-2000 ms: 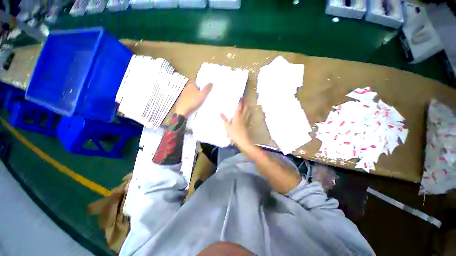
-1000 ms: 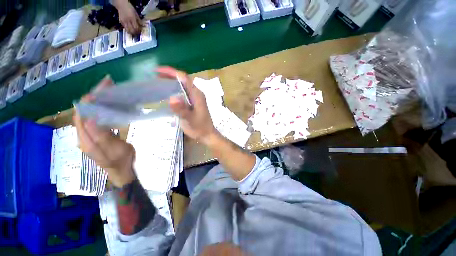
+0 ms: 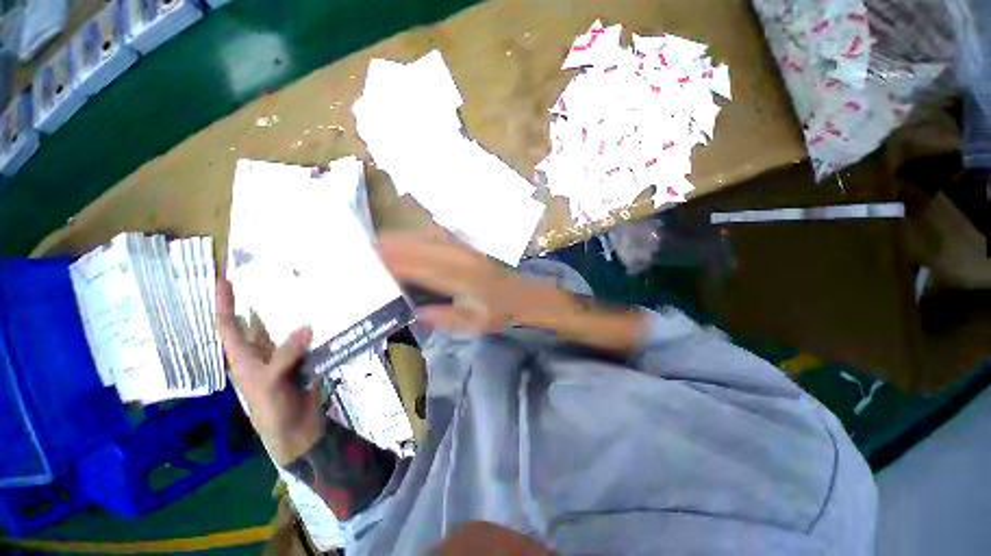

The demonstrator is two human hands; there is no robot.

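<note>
A white retail carton (image 3: 310, 261) with a black lettered band along its near edge lies in front of me, over the pile of flat cartons. My left hand (image 3: 272, 375) grips its near left corner, thumb on the band. My right hand (image 3: 456, 285) is blurred at its right edge; whether it holds the carton I cannot tell. Plain white folded papers (image 3: 440, 152) lie in a column to the right. A loose heap of small white sachets with red print (image 3: 636, 125) lies further right. A fanned stack of flat cartons (image 3: 152, 315) stands at the left.
Blue crates (image 3: 54, 380) stand at the left. The green conveyor belt (image 3: 255, 65) runs behind the cardboard-covered bench (image 3: 500, 60), with white boxes (image 3: 98, 49) at the upper left. A clear bag of sachets (image 3: 848, 76) lies at the upper right. More flat cartons (image 3: 369, 396) lie below the bench edge.
The carton, raised and blurred between both hands a second ago, is now lower, with its black band showing. My right hand has moved down to its right edge. The camera view has turned.
</note>
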